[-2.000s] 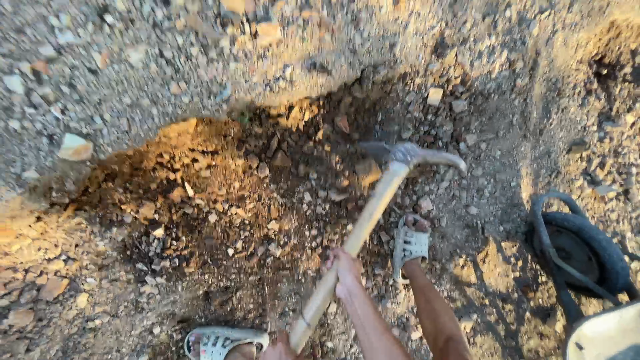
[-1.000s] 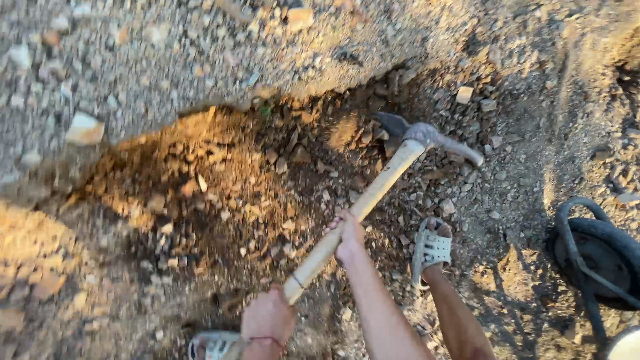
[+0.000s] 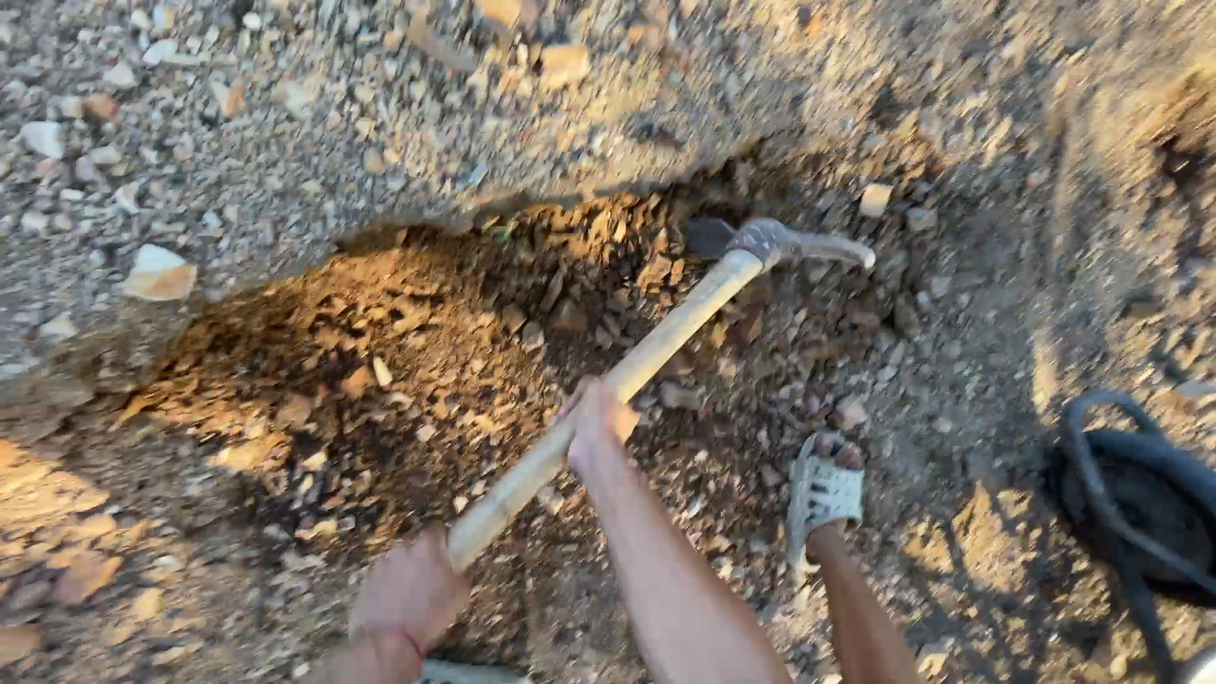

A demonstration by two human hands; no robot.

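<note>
A pickaxe with a pale wooden handle (image 3: 679, 328) lies diagonally across the view, its metal head (image 3: 765, 239) at the upper right. The broad blade of the head is at the edge of a dug trench of loose brown soil and stones (image 3: 399, 323); the narrower curved end points right. My left hand (image 3: 413, 584) is closed round the lower part of the handle, with a thin red band at the wrist. Further up, near the middle of the handle, my right hand (image 3: 597, 427) grips it. The fingers are partly hidden and somewhat blurred.
My right foot in a light sandal (image 3: 825, 489) stands on the rubble right of the handle; part of another sandal (image 3: 470, 673) shows at the bottom edge. A wheel in a tubular metal frame (image 3: 1149, 503) is at the right. Gravelly ground (image 3: 285, 123) borders the trench above.
Both hands have kept their hold on the pickaxe. Its head has stayed by the trench's upper right edge, with only small shifts. The view has shifted somewhat.
</note>
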